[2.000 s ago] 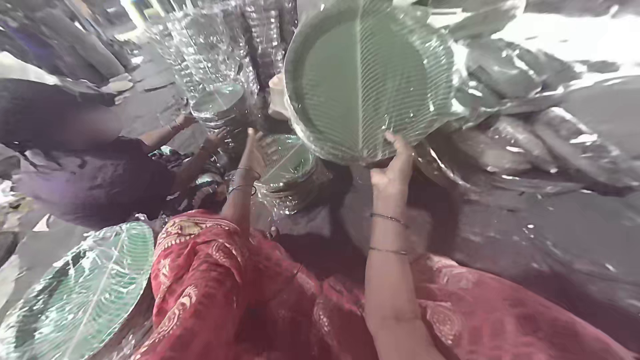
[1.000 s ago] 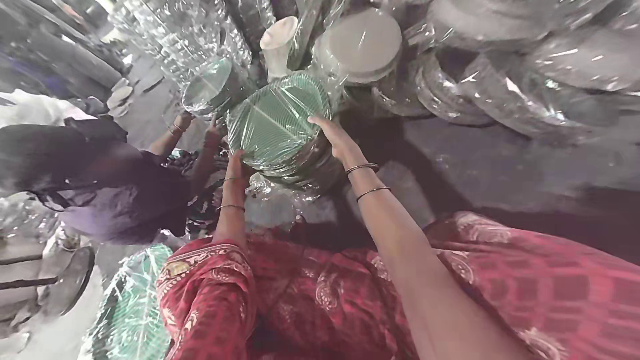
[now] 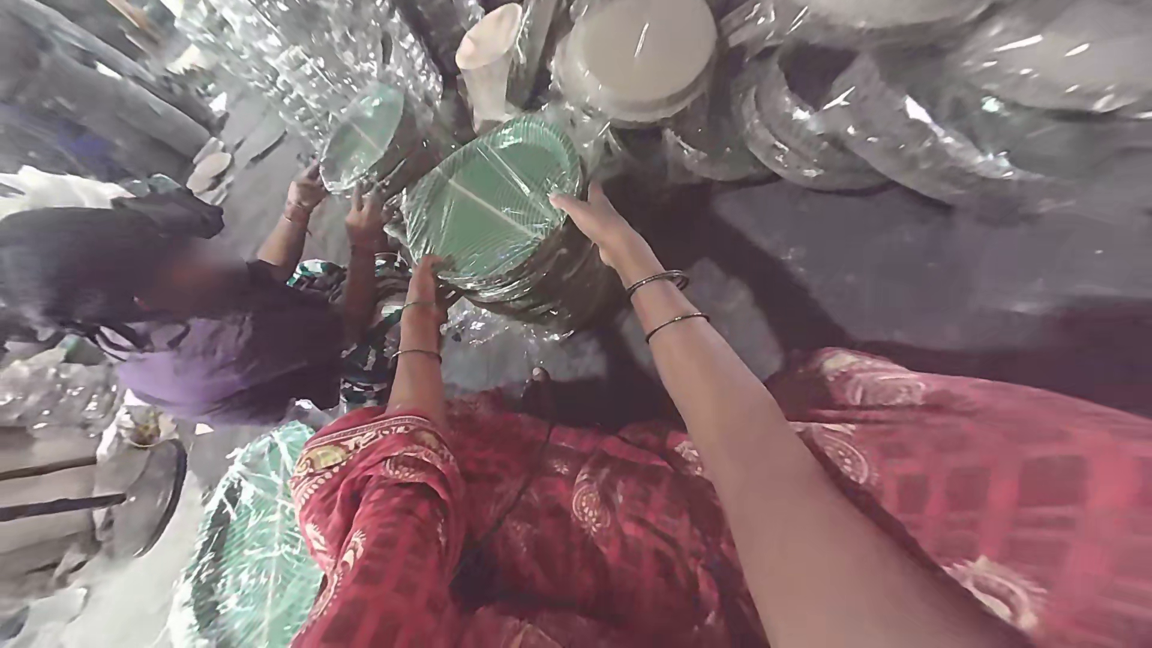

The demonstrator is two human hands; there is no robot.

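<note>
A stack of green leaf-patterned plates in clear plastic wrap [image 3: 495, 202] is tilted between my two hands, its top face toward me. My left hand [image 3: 430, 283] grips the lower left edge, with the fingers partly hidden under the stack. On the right rim lies my right hand [image 3: 598, 220], its thumb over the top and its other fingers around the side. Just behind the stack are a pale cup-shaped stack [image 3: 489, 54] and a round white wrapped stack [image 3: 641, 56].
At the left a co-worker [image 3: 225, 333] holds a smaller wrapped green stack [image 3: 363, 139]. Another wrapped green stack [image 3: 256, 549] lies at the lower left. Wrapped silvery plates [image 3: 810, 117] line the upper right. Red patterned cloth [image 3: 585, 504] covers my lap.
Two seconds ago my right hand was at a large wrapped green plate stack and my left hand was apart from it. Now both hands are on a smaller green stack, which has tilted and risen slightly.
</note>
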